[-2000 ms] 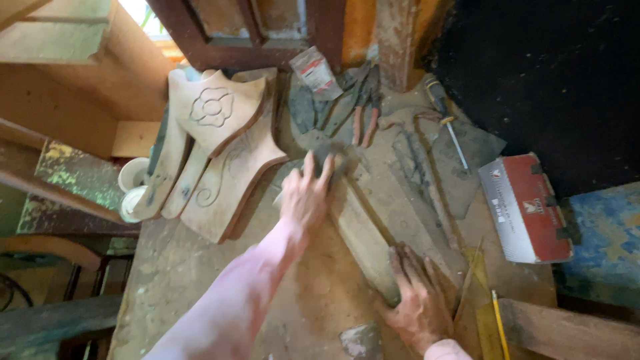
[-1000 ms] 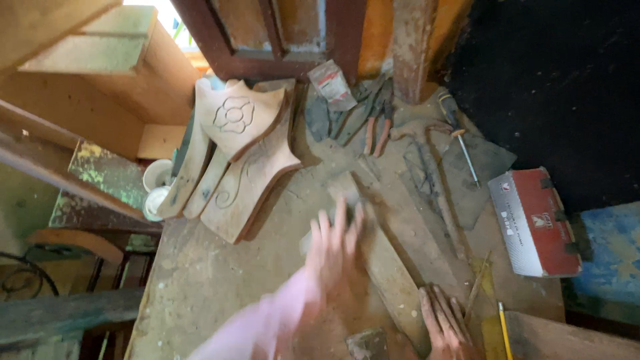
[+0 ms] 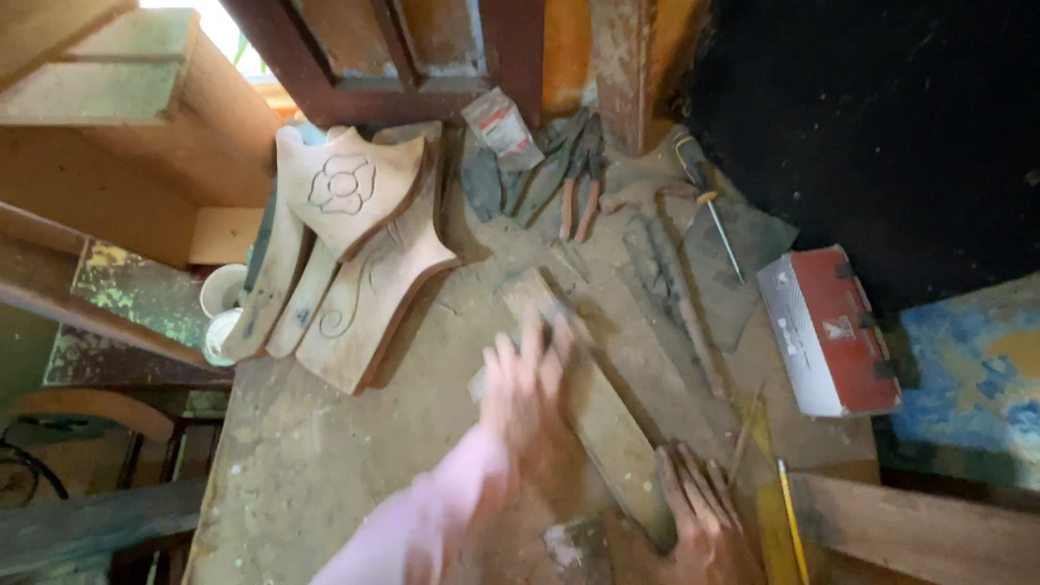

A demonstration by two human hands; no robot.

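Note:
A narrow wooden board [image 3: 609,414] lies slantwise on the worn wooden workbench [image 3: 268,487]. My left hand [image 3: 524,382], blurred, rests over the board's upper left part with fingers spread; a grey edge of something flat shows beside the fingers, and what lies under the palm is hidden. Against the board's near right end my right hand [image 3: 703,504] is laid, fingers stretched forward and close together. Between the hands and the near edge sits a small worn block [image 3: 578,551]. Right of the right hand is a yellow pencil [image 3: 792,520].
Carved wooden pieces [image 3: 357,268] are stacked at left by white cups [image 3: 221,333]. Farther back lie a plastic packet [image 3: 502,130], red-handled pliers [image 3: 581,195], a hammer [image 3: 678,268] and a screwdriver [image 3: 719,219]. A red and white box [image 3: 833,333] stands at right.
My left hand has shifted along the board from its upper end, where it was two seconds ago. The right hand stays at the near end. The view has shifted slightly.

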